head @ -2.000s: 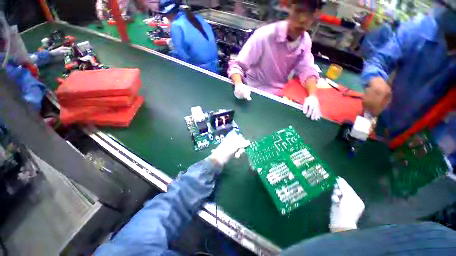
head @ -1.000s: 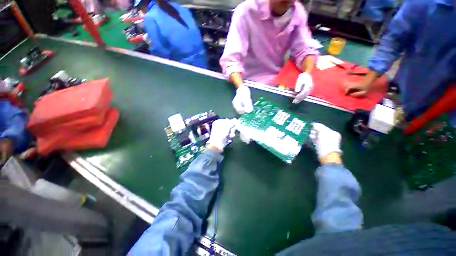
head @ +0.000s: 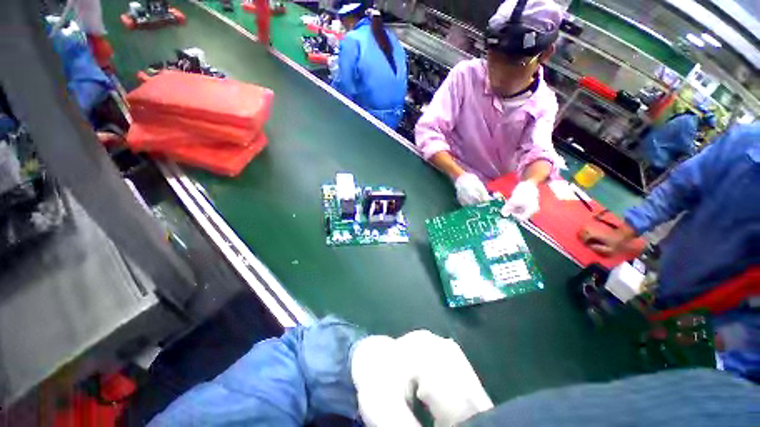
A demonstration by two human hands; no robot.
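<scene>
A green circuit board point(head: 479, 254) with silvery-white solder blocks facing up lies on the green conveyor point(head: 287, 192), right of centre. Another board point(head: 367, 218) lies component side up to its left, with white and dark blocks. My left hand point(head: 387, 379), in a white glove, is large and low at the bottom edge, clear of both boards. The white glove shape continues to the right and is cut off by the bottom edge. Whether my right hand is part of it cannot be told. Nothing held shows.
A person in pink point(head: 492, 117) has gloved hands at the far edge of the solder-side board. Red foam pads point(head: 200, 113) are stacked at left. A person in blue point(head: 708, 225) rests a hand on a red mat at right. A metal rail point(head: 233, 250) edges the near side.
The solder-side board was in my hands and now lies on the conveyor. My left hand has come back toward me. My right hand no longer shows at the board's right edge.
</scene>
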